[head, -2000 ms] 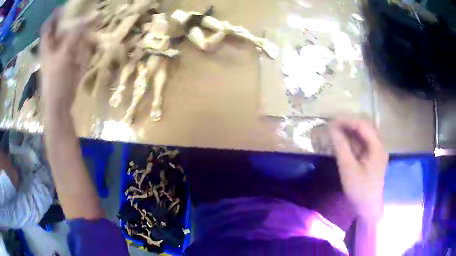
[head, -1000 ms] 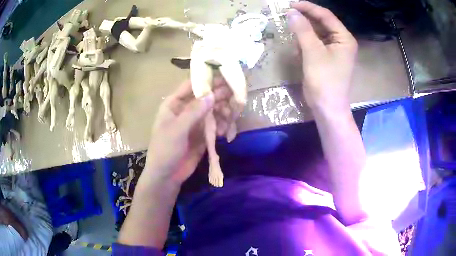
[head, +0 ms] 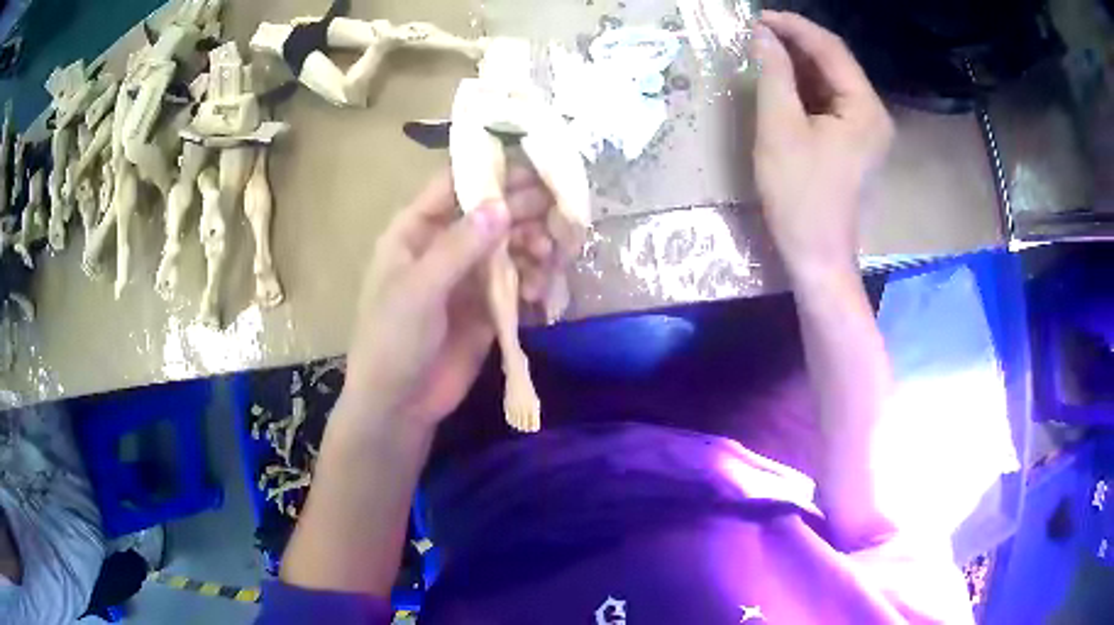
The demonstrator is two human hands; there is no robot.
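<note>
My left hand (head: 428,293) holds cream figure legs (head: 506,324) by the thighs, hip end up and one foot hanging down, at the table's front edge. A dark flap (head: 428,132) sticks out at their hip. My right hand (head: 821,147) is raised over the mat to the right, thumb and fingertips close together. Whether it pinches something thin cannot be told against the glare. The whitish-blue glue wad (head: 629,92) lies on the stained work mat (head: 733,165), between my hands.
Several cream figure legs (head: 222,171) lie in a row at the left. Another pair with a black hip band (head: 305,46) lies sideways at the back. A dark heap (head: 941,49) is at the back right. Below are a parts crate (head: 287,452), a blue stool (head: 149,454) and a person's sleeve (head: 55,537).
My left hand came from the far left and now holds figure legs in front of me. My right hand moved from the table's front edge to above the mat, then slightly right.
</note>
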